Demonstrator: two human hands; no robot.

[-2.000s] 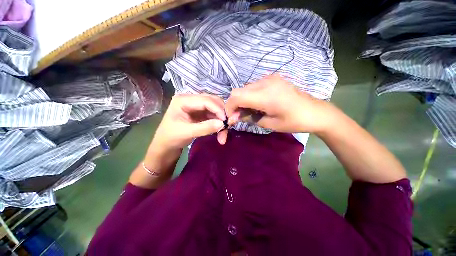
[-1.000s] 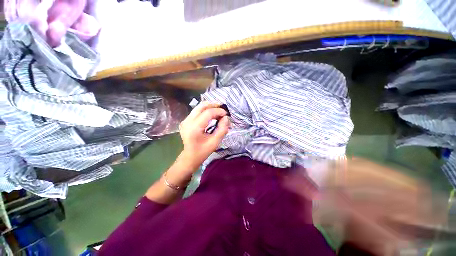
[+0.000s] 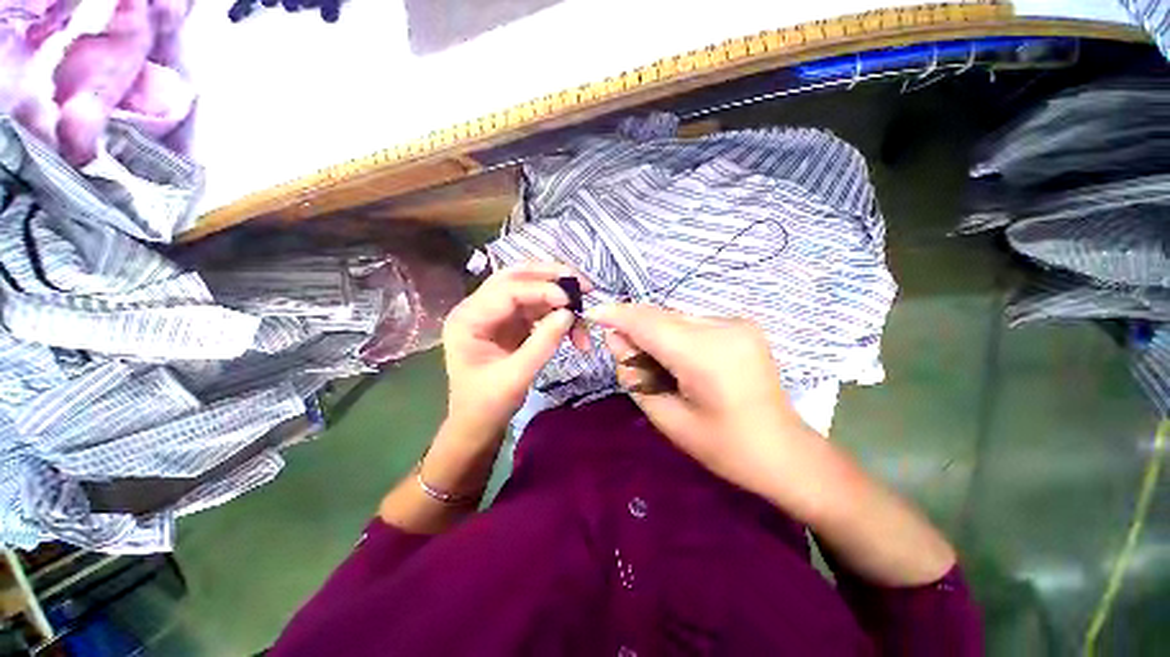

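A striped garment (image 3: 757,282) lies bunched on my lap. My left hand (image 3: 511,336) pinches a small black bow (image 3: 570,295) between thumb and fingers, above the near left part of the garment. My right hand (image 3: 699,372) is close beside it, with thumb and forefinger pinched together at the bow. A needle between them is too small to make out. A dark sewing thread (image 3: 738,248) loops over the striped cloth. Something dark sits in my right palm; I cannot tell what it is.
A white-topped table (image 3: 308,109) with yellow measuring tape along its edge stands ahead. Pink cloth (image 3: 109,77) and small dark pieces (image 3: 285,8) lie on it. Striped garments hang at the left (image 3: 167,385) and right (image 3: 1091,193). The floor (image 3: 949,424) is green.
My right hand was a blur out at the right one second ago and is back at the bow. The thread loop shows again on the cloth. My left hand still pinches the bow.
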